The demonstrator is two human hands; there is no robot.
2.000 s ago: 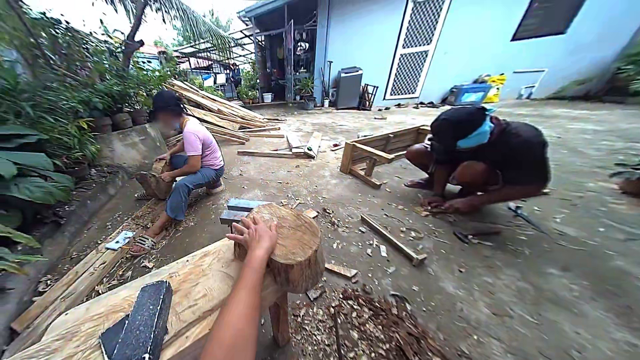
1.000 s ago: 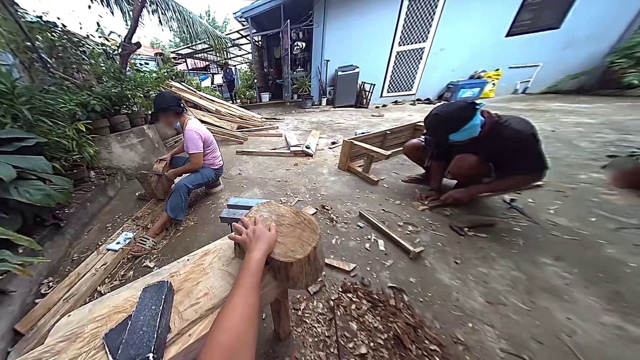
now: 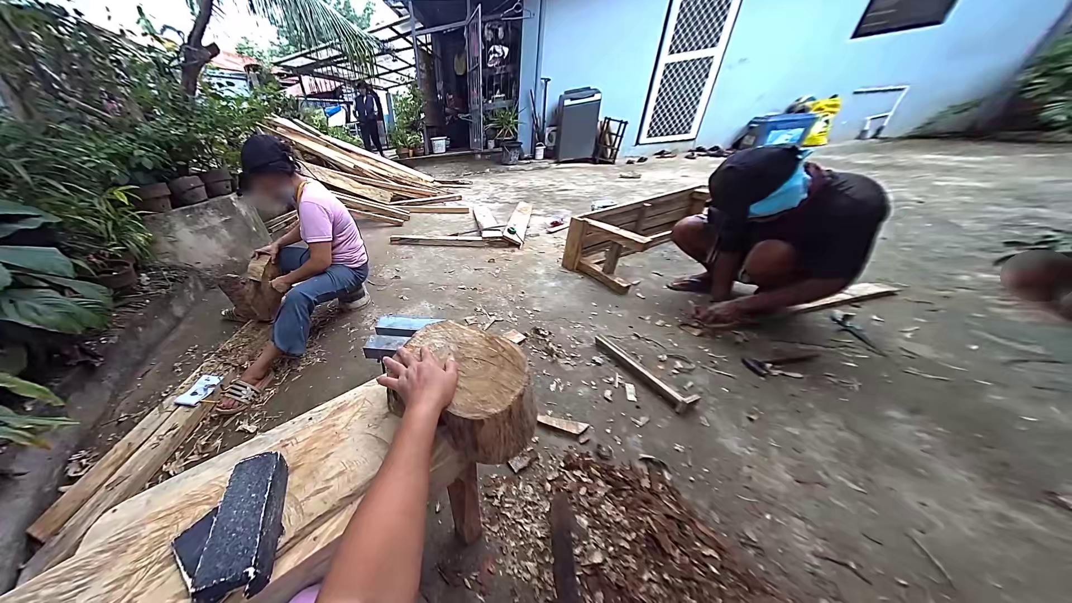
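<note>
My left hand (image 3: 421, 381) rests palm down, fingers spread, on the left part of the top of a short round log section (image 3: 490, 377). The log sits at the far end of a thick wooden bench (image 3: 352, 435) with a visible leg. Against the log's far left side are blue-grey blocks (image 3: 394, 335). Two dark, rough rectangular blocks (image 3: 239, 519) lie on the bench left of my forearm, one partly over the other. My right hand is out of view. A long, dark, narrow thing (image 3: 563, 544), perhaps a blade, rises from the bottom edge over wood chips.
Wood chips (image 3: 620, 528) cover the ground right of the bench. At left a seated person (image 3: 327, 234) holds a piece of log. On the right another person (image 3: 804, 226) crouches over a plank (image 3: 846, 297), near a wooden frame (image 3: 636, 226) and hand tools (image 3: 779, 364). Long timbers (image 3: 142, 452) lie at left.
My left hand stays on the log. The long dark thing at the bottom shows broader than before. A plank by the crouching person now shows more plainly.
</note>
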